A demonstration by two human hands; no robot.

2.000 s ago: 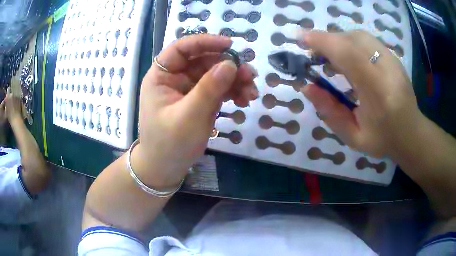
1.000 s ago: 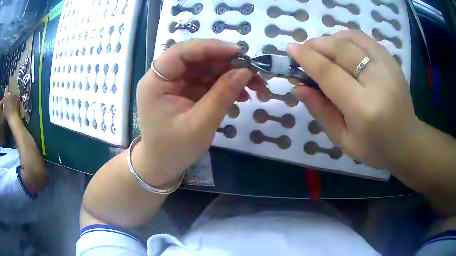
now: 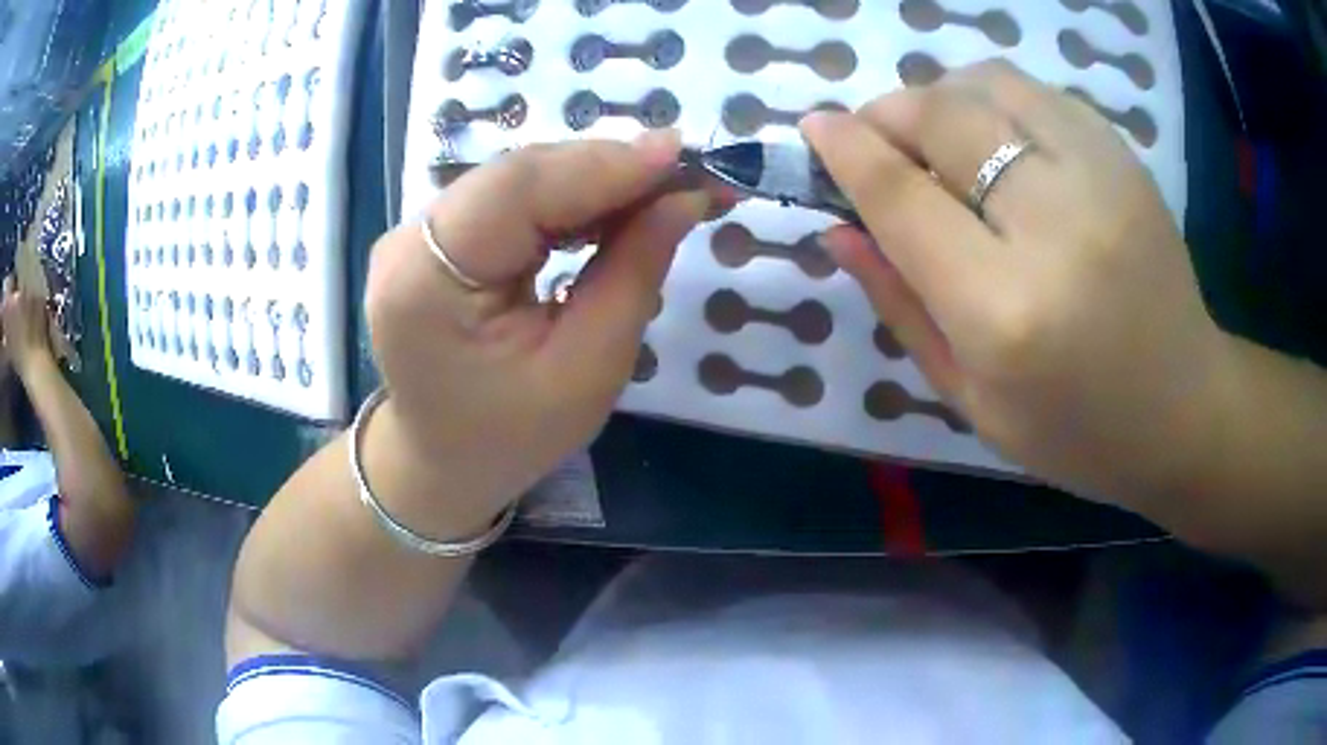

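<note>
My right hand [image 3: 1004, 262] grips small pliers [image 3: 757, 168] with silver-grey jaws pointing left. My left hand [image 3: 509, 291] has thumb and forefinger pinched together at the jaw tips. A small dark metal part [image 3: 693, 157] is mostly hidden between the fingertips and the jaws. Both hands are above a white foam tray [image 3: 684, 400] with rows of dumbbell-shaped cut-outs. Metal rounds [image 3: 623, 109] fill cut-outs in its upper left columns; the middle and right cut-outs show grey-brown and empty.
A second foam tray [image 3: 240, 381], mostly filled with metal pieces, lies at left. Yellow tape [image 3: 108, 320] runs along the green bench beyond it. A coworker's arm [image 3: 66, 408] is at far left. Red tape [image 3: 899, 510] and a paper label [image 3: 571, 495] are near the front edge.
The pliers, pointing away from my left fingers at first, have come to the fingertips and the part. Both hands have shifted slightly left, and the trays appear further left in view.
</note>
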